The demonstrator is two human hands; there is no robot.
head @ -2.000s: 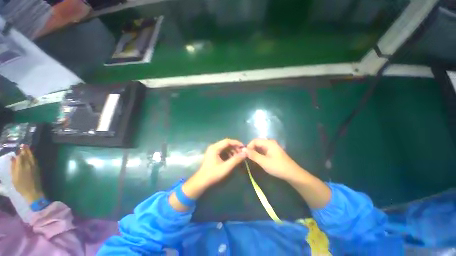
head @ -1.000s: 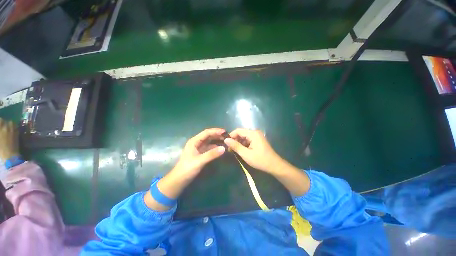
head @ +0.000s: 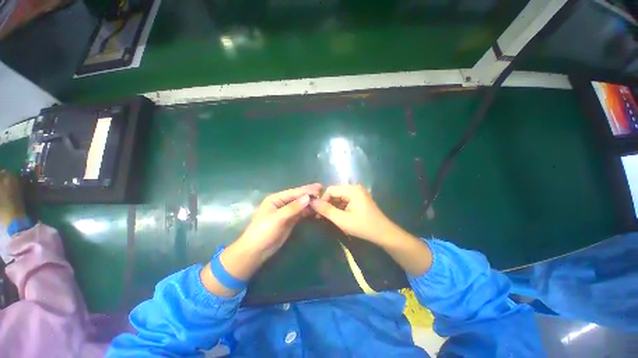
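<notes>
My left hand (head: pixel 280 213) and my right hand (head: pixel 353 210) meet fingertip to fingertip above the green bench, near its front edge. A narrow yellow-cream tape strip (head: pixel 356 268) hangs from below my right hand down to my lap. Its upper end is hidden by my fingers. A tiny dark piece seems to be pinched between the fingertips; it is too small to make out. A blue band (head: pixel 225 274) is on my left wrist. A yellow-and-white bundle (head: pixel 418 311) lies at my lap.
An open tablet (head: pixel 73 147) lies on a black foam tray (head: pixel 133 150) at left. Another tablet (head: pixel 112 35) is on the far belt behind a white rail (head: pixel 301 87). A dark cable (head: pixel 465 143) crosses the bench. Lit screens (head: pixel 617 108) stand right. A person's pink sleeve (head: pixel 43 269) is at left.
The view has turned right, bringing the lit screens in and shifting the tray left. My hands stay together, fingers slightly rearranged. The neighbour's hand has moved toward the left edge.
</notes>
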